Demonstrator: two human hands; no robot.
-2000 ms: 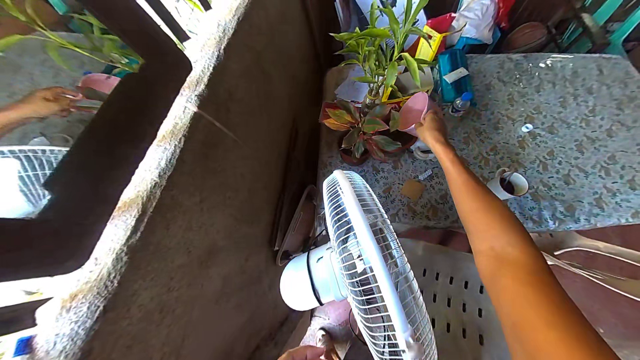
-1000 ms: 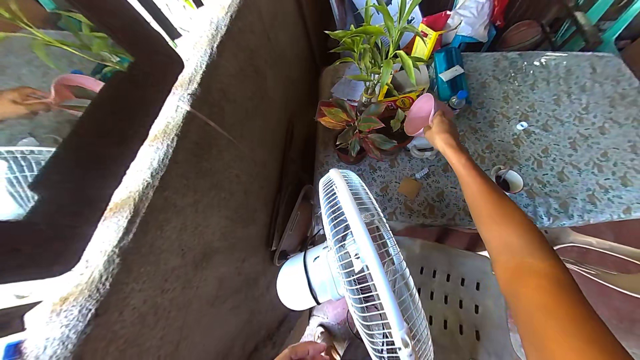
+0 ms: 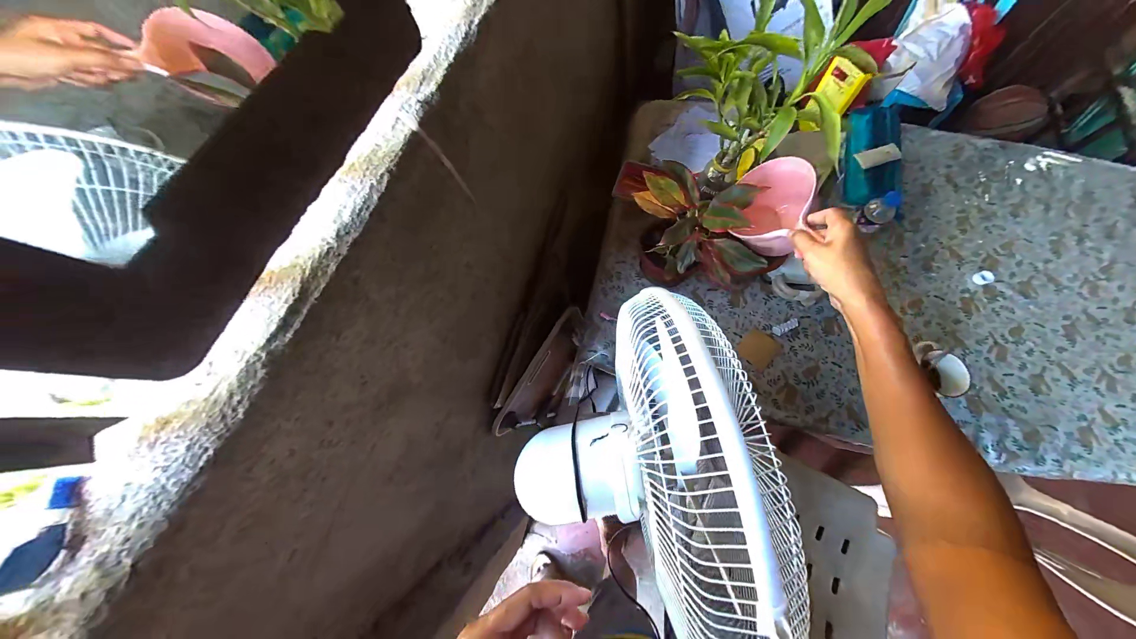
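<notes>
My right hand (image 3: 834,253) grips the rim of a pink plastic dipper or bowl (image 3: 781,204), tilted over the reddish leaves of a potted plant (image 3: 701,217). A taller green-leaved plant (image 3: 754,89) stands just behind it. Low in the view, my left hand (image 3: 531,611) has bent fingers with nothing seen in them, beside the white electric fan (image 3: 701,461). A white handled vessel (image 3: 794,280) sits partly hidden below the pink one. A mirror or glass at the upper left shows a reflection of the hand and a pink rim.
The table with a patterned cover (image 3: 1047,355) holds a white mug (image 3: 951,374), a teal container (image 3: 871,155), a small bottle (image 3: 879,210) and a brown square piece (image 3: 758,350). A rough concrete wall (image 3: 399,355) runs along the left. A perforated plastic chair (image 3: 839,541) stands behind the fan.
My right hand has moved the pink vessel left over the reddish-leaved plant and tilted it. The left hand stays low by the fan. The mug now leans over differently.
</notes>
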